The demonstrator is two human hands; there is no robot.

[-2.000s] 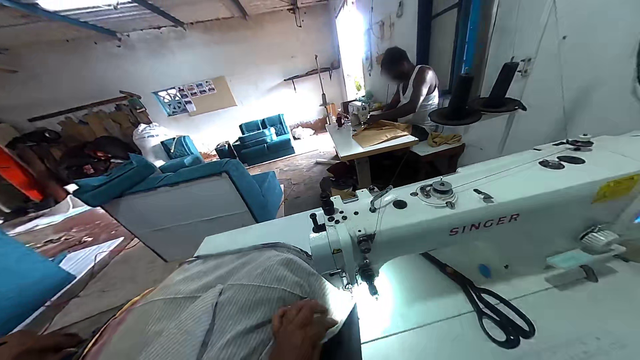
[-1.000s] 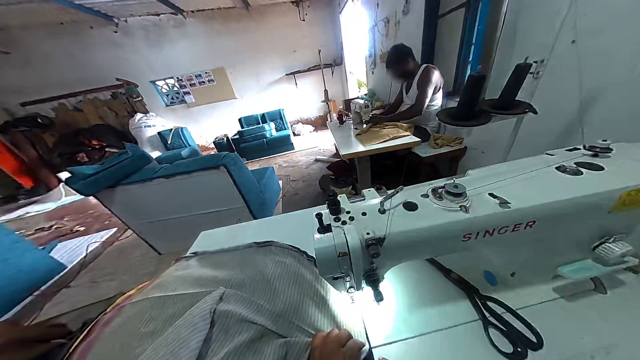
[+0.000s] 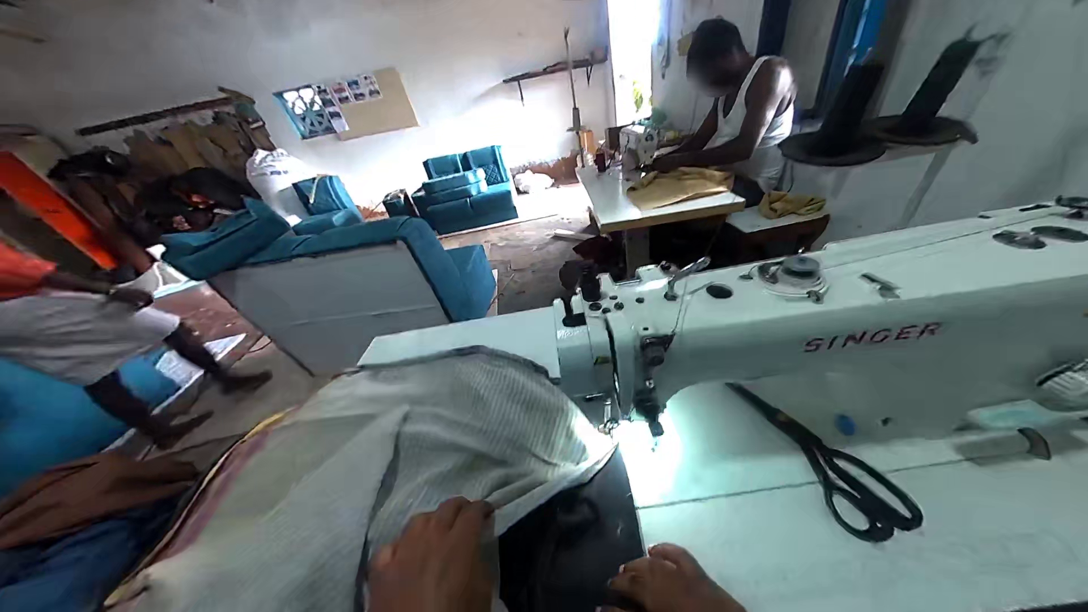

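A grey striped fabric piece (image 3: 476,416) lies over the left part of the sewing table, its right corner close to the needle area of a white Singer sewing machine (image 3: 850,331). My left hand (image 3: 438,552) grips the fabric near its lower edge. Beside it, my right hand (image 3: 667,582) holds the edge of a black material (image 3: 565,535) that shows under the fabric. Black-handled scissors (image 3: 837,472) rest on the table below the machine arm. The machine's lamp lights the needle area brightly.
Thread cones (image 3: 837,127) stand behind the machine. A person (image 3: 748,102) sews at another table (image 3: 608,200) with tan fabric. Another person (image 3: 76,323), in orange, walks at left near a teal sofa (image 3: 340,242). Brown and blue cloth (image 3: 93,501) lies at lower left.
My left hand has come from the far left edge onto the fabric. More black material shows beneath the fabric. A person in orange has entered at left.
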